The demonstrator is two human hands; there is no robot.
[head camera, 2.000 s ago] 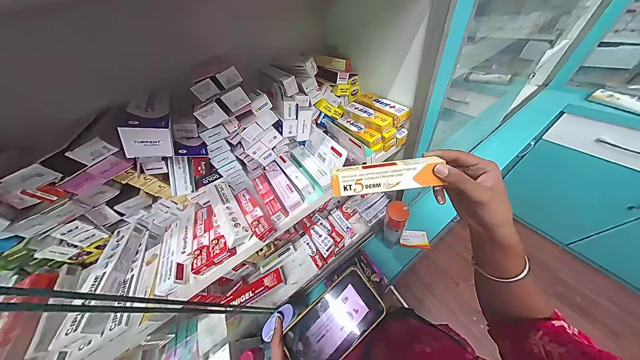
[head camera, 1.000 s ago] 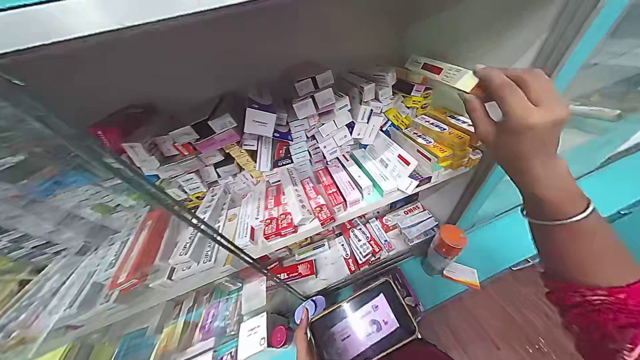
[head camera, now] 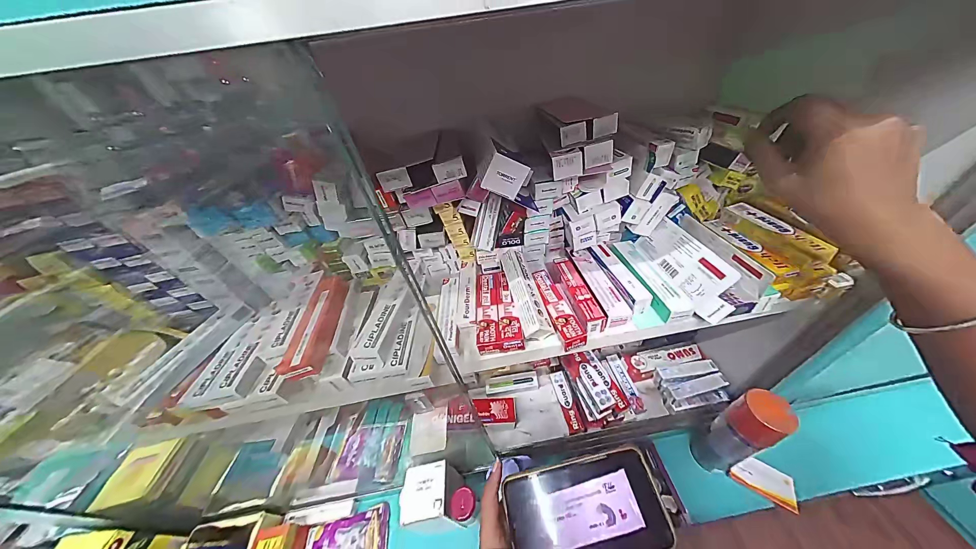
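Note:
My right hand [head camera: 839,168] reaches into the back right corner of the upper shelf, its fingers bent around or against a small carton [head camera: 733,126]; blur hides whether it is gripped. Yellow ointment cartons [head camera: 778,236] lie just below that hand. At the bottom, my left hand [head camera: 493,511] shows only a finger or two along the left edge of a smartphone [head camera: 587,503] with a lit screen. White medicine cartons [head camera: 595,213] are piled left of my right hand, and red-and-white tooth-pain gel cartons [head camera: 499,305] stand in the front row.
A sliding glass pane [head camera: 366,191] covers the left part of the shelves. The lower shelf holds red-and-white ring guard cartons [head camera: 595,393]. An orange-capped container [head camera: 751,427] stands on the turquoise ledge [head camera: 862,404] beside a small orange-and-white carton [head camera: 766,482]. A white box [head camera: 425,492] sits near the phone.
Two seconds ago my right hand held a white-and-orange cream carton in front of the shelves; it has since moved to the shelf's back right corner. My left hand remains at the phone. The view has shifted.

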